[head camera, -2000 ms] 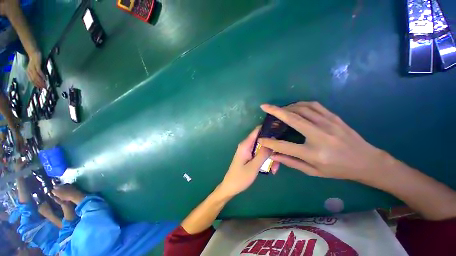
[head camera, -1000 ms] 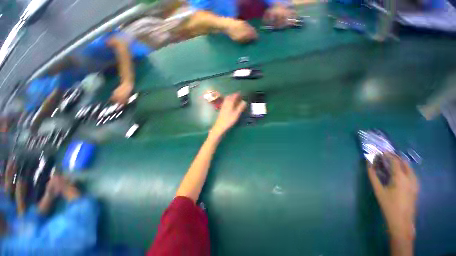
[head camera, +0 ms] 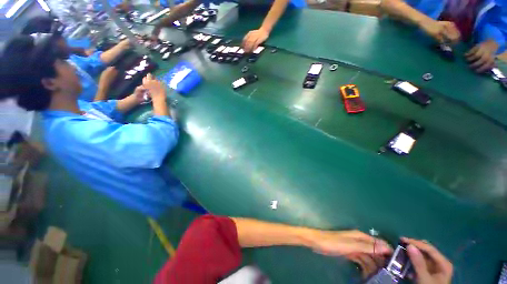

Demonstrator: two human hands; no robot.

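Note:
A silver-edged phone (head camera: 398, 262) with a dark screen is at the lower right, near the picture's bottom edge. My right hand (head camera: 432, 265) grips its right side with the fingertips. My left hand (head camera: 353, 248) is at the phone's left side with its fingers curled. Whether it holds a small part is hidden. A grey, keypad-like part (head camera: 383, 276) shows below the left fingers, cut off by the bottom edge.
A red-orange phone (head camera: 352, 99) and black phones (head camera: 404, 140) lie on the darker belt beyond the bench (head camera: 311, 172). A white scrap (head camera: 274, 204) lies on the bench. A blue bin (head camera: 183, 79) and a person in a blue smock (head camera: 105, 141) are at left.
The view has turned. My left hand has come back from beside the red-orange phone on the belt to the silver-edged phone. My right hand remains at the phones on the right.

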